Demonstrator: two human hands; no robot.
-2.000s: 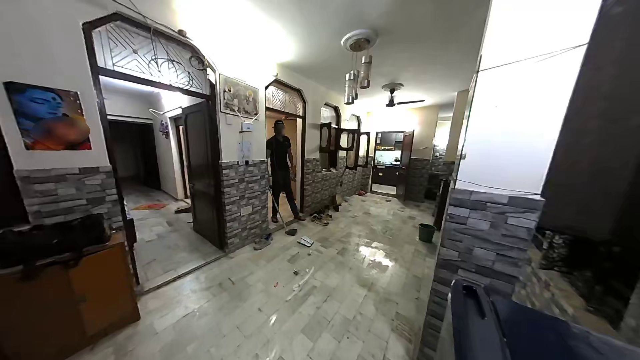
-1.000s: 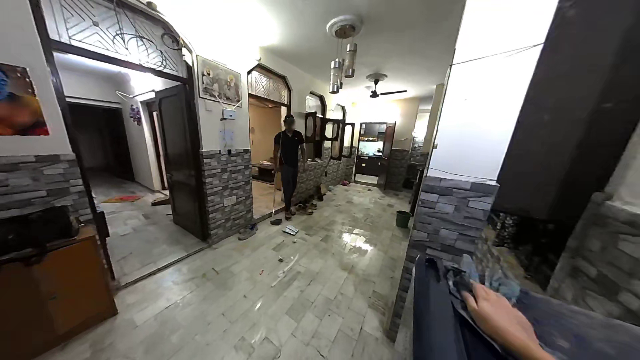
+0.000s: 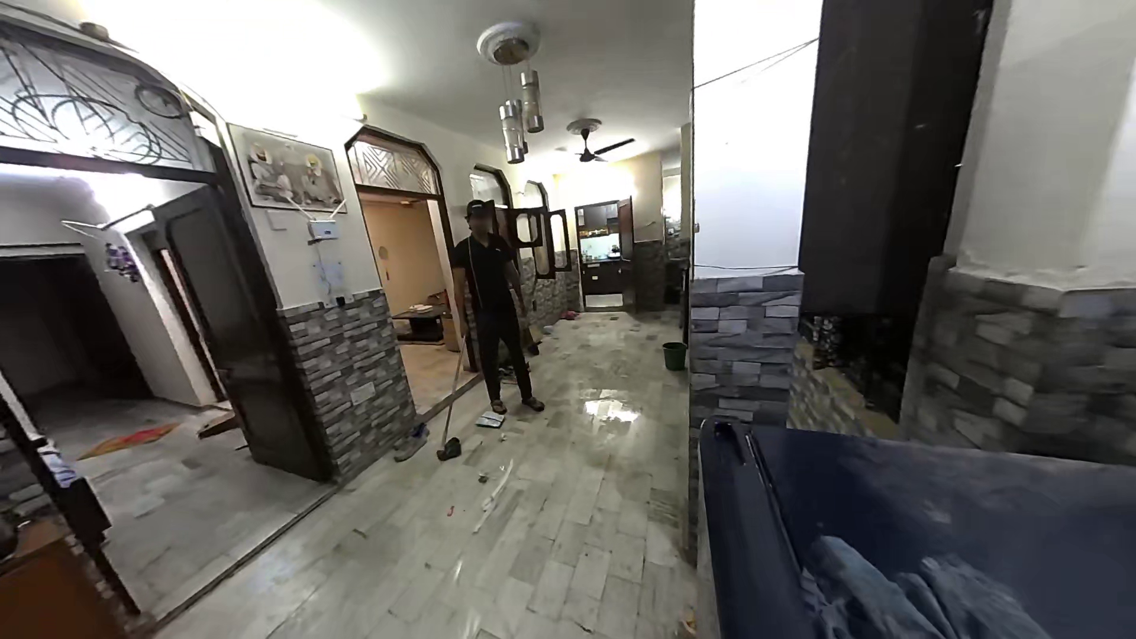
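Observation:
Neither my left hand nor my right hand shows in the head view now. At the lower right, close to me, is a dark blue appliance or cabinet [image 3: 887,479] with a dusty top and a raised edge. A crumpled blue-grey cloth [image 3: 861,581] lies on it near the bottom of the view. What lies below the frame is hidden.
A person [image 3: 493,302] in dark clothes stands by the middle doorway with a long-handled tool [image 3: 454,390], its dark head on the floor. Scraps and a flat item [image 3: 490,420] lie nearby. A green bucket [image 3: 674,356] stands beside the stone-clad pillar [image 3: 745,346].
A hand of mine that was on the edge of the blue thing one second ago has gone out of view. The view has turned right since two seconds ago, and the person appears nearer.

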